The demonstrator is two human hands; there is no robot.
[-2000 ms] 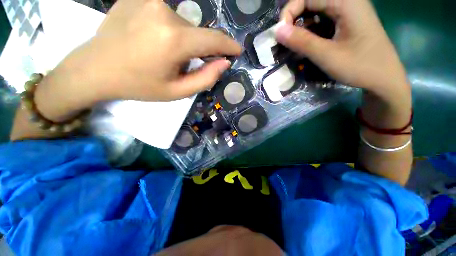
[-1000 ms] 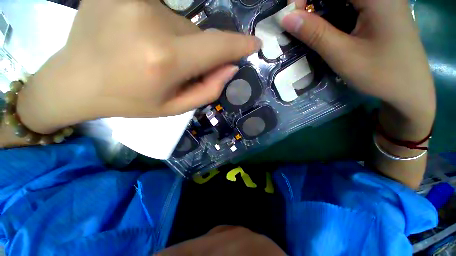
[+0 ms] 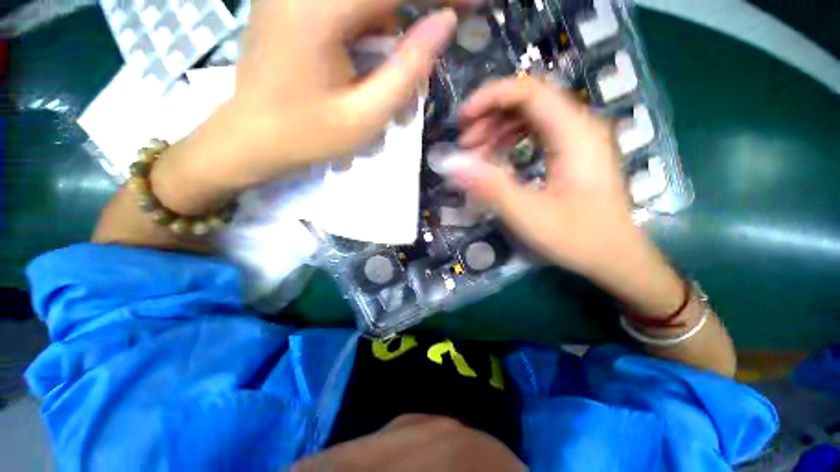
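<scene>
The clear tray (image 3: pixel 368 318) lies on the bench and holds rows of black modules with pale grey discs, such as one near the front corner (image 3: pixel 379 268). White pads (image 3: pixel 617 77) cover modules along its right side. My left hand (image 3: pixel 313 83) is over the tray's left part, above a white liner sheet (image 3: pixel 378 198); its fingers are apart and blurred, and whether they pinch anything cannot be told. My right hand (image 3: pixel 562 175) is over the middle of the tray, blurred, fingers curled, with a whitish blur at the thumb tip that I cannot identify.
A die-cut sheet with grey squares (image 3: pixel 175 37) lies at the upper left over white sheets (image 3: pixel 120 129). Crinkled clear plastic (image 3: pixel 267 240) lies under my left forearm. The green bench (image 3: pixel 774 157) has a white stripe along its far edge.
Both hands have left the white pad they were working at. My right hand has moved left and down over the tray. More of the tray's right side and the upper-left sheets now show.
</scene>
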